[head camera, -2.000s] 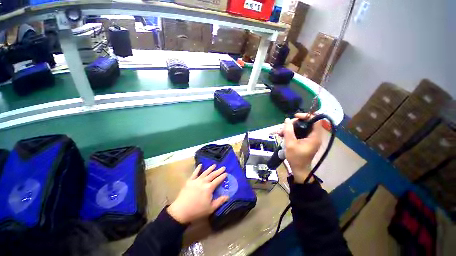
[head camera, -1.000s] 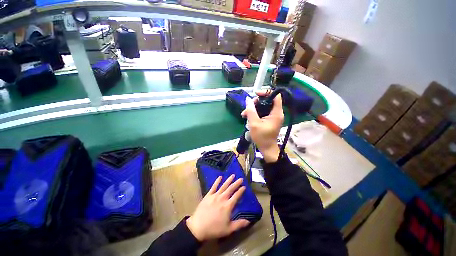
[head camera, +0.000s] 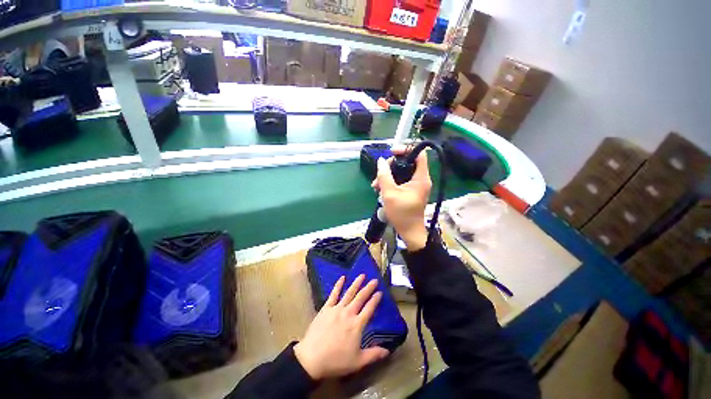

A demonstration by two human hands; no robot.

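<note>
A portable speaker [head camera: 334, 266] with a blue front and black angular corners lies face up on the cardboard-covered bench. My left hand [head camera: 341, 331] lies flat on its lower front, fingers spread. My right hand [head camera: 404, 199] is closed around the black electric screwdriver [head camera: 376, 227], which is tilted with its lower end at the speaker's upper right corner. The tip's exact contact is too small to tell. The black cord loops from the driver's top. The white-grey screw box [head camera: 401, 276] stands right of the speaker, partly hidden by my right arm.
Two blue-black speakers [head camera: 184, 300] stand at left, with part of another at the edge. The green conveyor [head camera: 257, 200] behind carries several speakers. Hand tools [head camera: 485, 273] and a crumpled clear bag [head camera: 477, 212] lie right of the box. A red bin [head camera: 401, 19] sits on the overhead shelf.
My right hand and the screwdriver have moved left from over the screw box to the speaker's upper right corner. My left hand has shifted slightly down and right on the speaker.
</note>
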